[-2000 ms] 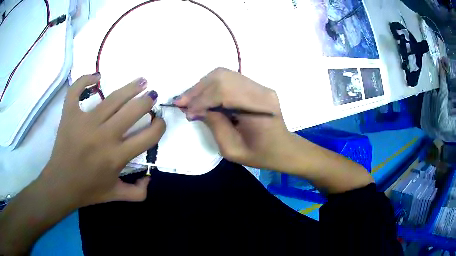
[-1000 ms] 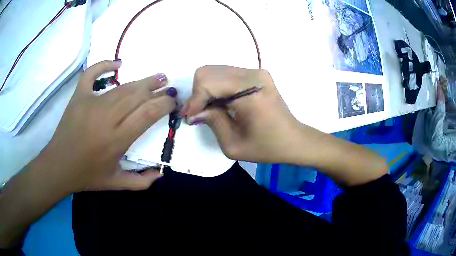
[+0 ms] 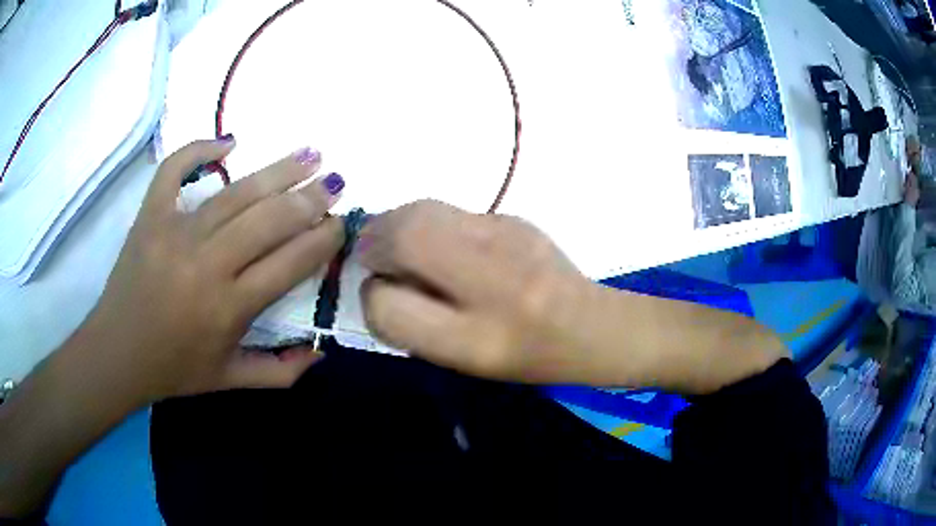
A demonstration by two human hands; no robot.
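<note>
A white panel (image 3: 369, 113) lies in front of me, with a red-and-black wire ring (image 3: 518, 123) on it. A black lead-end connector (image 3: 327, 298) runs to the panel's near edge, where a small pale stub shows. My left hand (image 3: 195, 277) lies spread left of it, fingertips on the panel and thumb at the near edge. A small dark connector is partly hidden under its index finger. My right hand (image 3: 462, 293) is curled and blurred, its fingertips at the connector's upper end. What its fingers hold is hidden. A small blurred grey thing shows below that hand against the dark clothing.
Another white panel (image 3: 77, 134) with wiring lies at the left. A printed picture sheet (image 3: 727, 77) and a black bracket-like item (image 3: 850, 121) lie at the right. Blue plastic (image 3: 667, 298) and shelves of parts stand beyond the bench edge. Part of a person shows at the far right.
My right hand has turned over and moved slightly down, and the tweezers seen in it before no longer show above it. My left hand keeps its spread pose. The whole view has shifted a little.
</note>
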